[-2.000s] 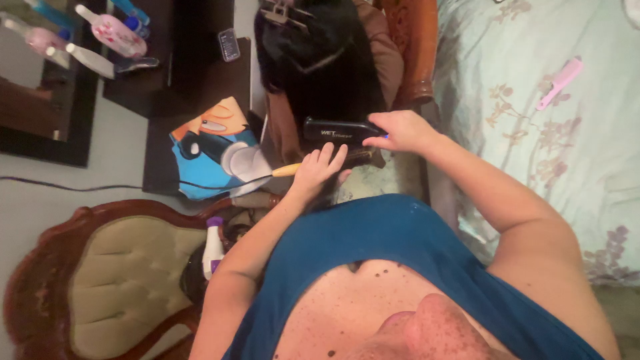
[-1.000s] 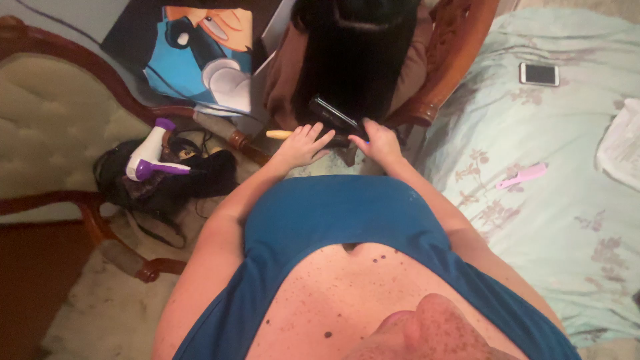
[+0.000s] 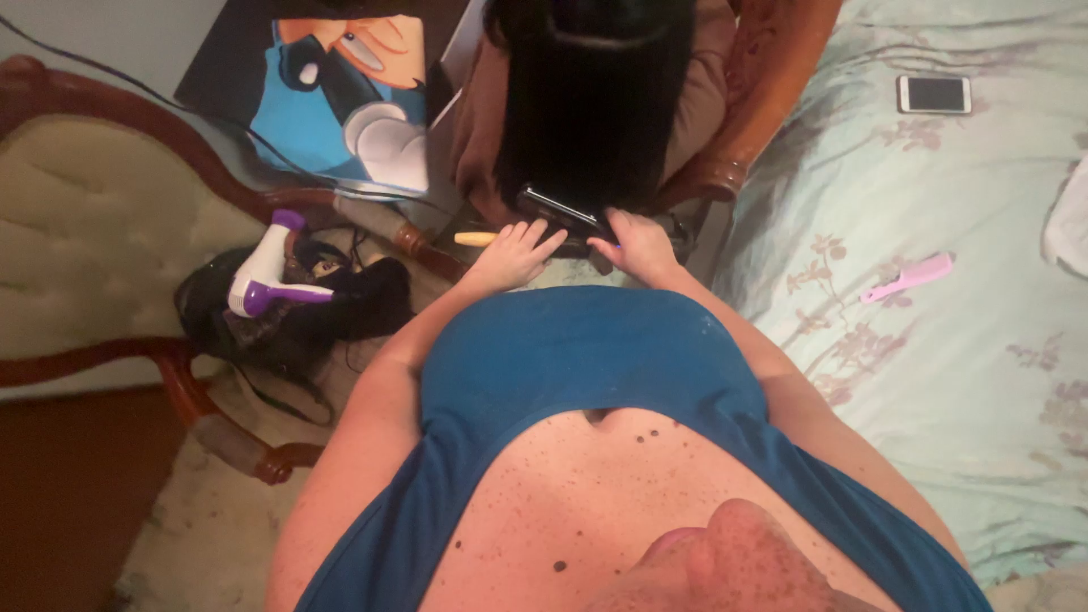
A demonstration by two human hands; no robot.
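Observation:
Long dark hair (image 3: 591,110) of a seated person hangs down at the top middle. My right hand (image 3: 642,246) is closed on a black hair brush or straightener (image 3: 561,208), which lies at a slant against the lower ends of the hair; the view does not settle which tool it is. My left hand (image 3: 517,253) is beside it, fingers spread over a dark tool with a yellow handle (image 3: 476,239), perhaps a comb or brush. Whether the left fingers grip that tool is hidden.
A wooden chair frame (image 3: 727,174) surrounds the seated person. A white and purple hair dryer (image 3: 263,276) rests on a black bag (image 3: 212,314) at left, near a tufted armchair (image 3: 93,212). The bed (image 3: 977,357) at right holds a pink comb (image 3: 909,277) and a phone (image 3: 934,94).
The black tool in my right hand, nearly level two seconds ago, now slants across the hair ends. The view has shifted, bringing the phone on the bed in.

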